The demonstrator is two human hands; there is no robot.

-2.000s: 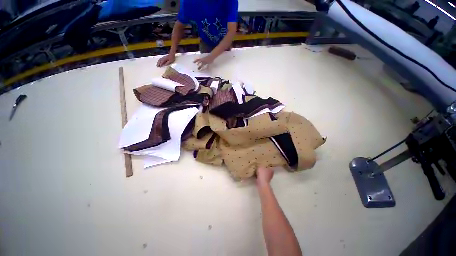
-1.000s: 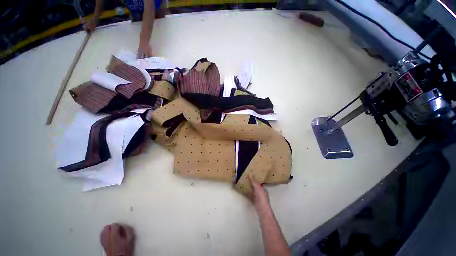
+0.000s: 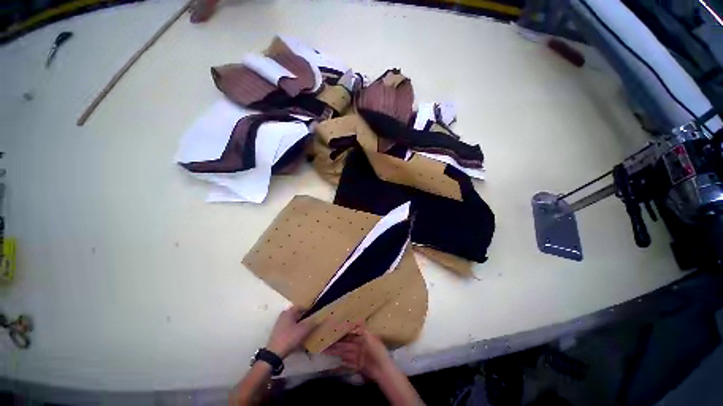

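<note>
A tan kraft paper piece with rows of small holes [image 3: 297,242] lies at the table's near edge, with a folded flap, a black layer [image 3: 369,258] and a white edge showing. My left hand [image 3: 290,329], with a black watch on the wrist, grips its lower left edge. My right hand [image 3: 361,349] holds its lower edge close by; its fingers are partly hidden. Behind lies a black fabric piece [image 3: 452,218] and a heap of reddish-brown checked pieces [image 3: 386,103], white paper [image 3: 208,143] and tan paper.
The cutting machine [image 3: 674,170] with its grey base plate [image 3: 557,230] stands at the right. A wooden stick [image 3: 135,59], partly under another person's hand [image 3: 204,9], lies at the back left. Gold-handled shears [image 3: 17,329] and a yellow item [image 3: 7,260] lie at the left edge.
The perforated paper piece has come off the heap towards me, uncovering the black fabric. My left hand has joined my right on it. The other person's hand has left the heap.
</note>
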